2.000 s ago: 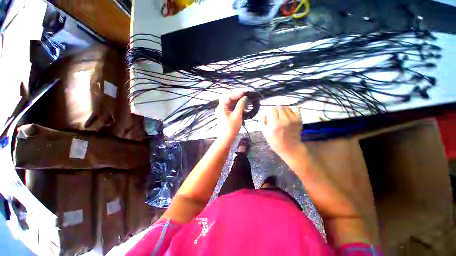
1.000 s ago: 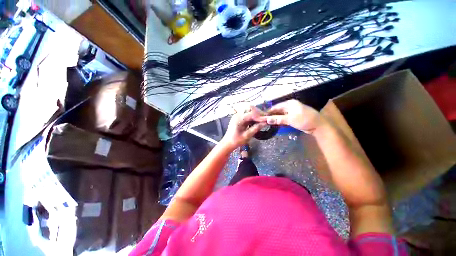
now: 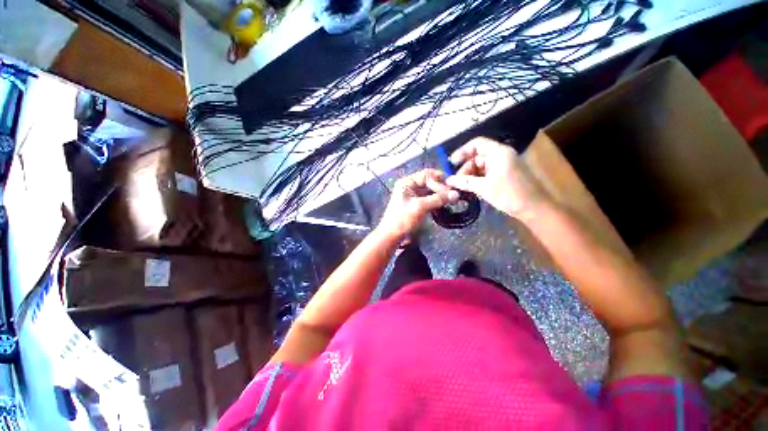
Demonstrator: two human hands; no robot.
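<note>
A small coiled black cable bundle [image 3: 457,215] hangs below the fingertips of both hands, in front of the table. My left hand [image 3: 414,200] pinches the top of the coil from the left. My right hand [image 3: 495,175] is at the coil's upper right, its fingertips close to the left ones. A tie between the fingertips cannot be made out. Loose black cables [image 3: 370,109] lie in long rows across the white table, their plug ends [image 3: 627,18] at the right.
An open carton [image 3: 704,181] stands right of my right forearm. Brown taped cartons [image 3: 118,282] are stacked at the left. A yellow tape roll [image 3: 245,23] and a round tub [image 3: 344,12] are at the table's back, by a black mat [image 3: 282,82].
The coil has come off the table's front edge and hangs lower, between both hands. The hands have closed together at its top. The view has shifted, showing more of the open carton.
</note>
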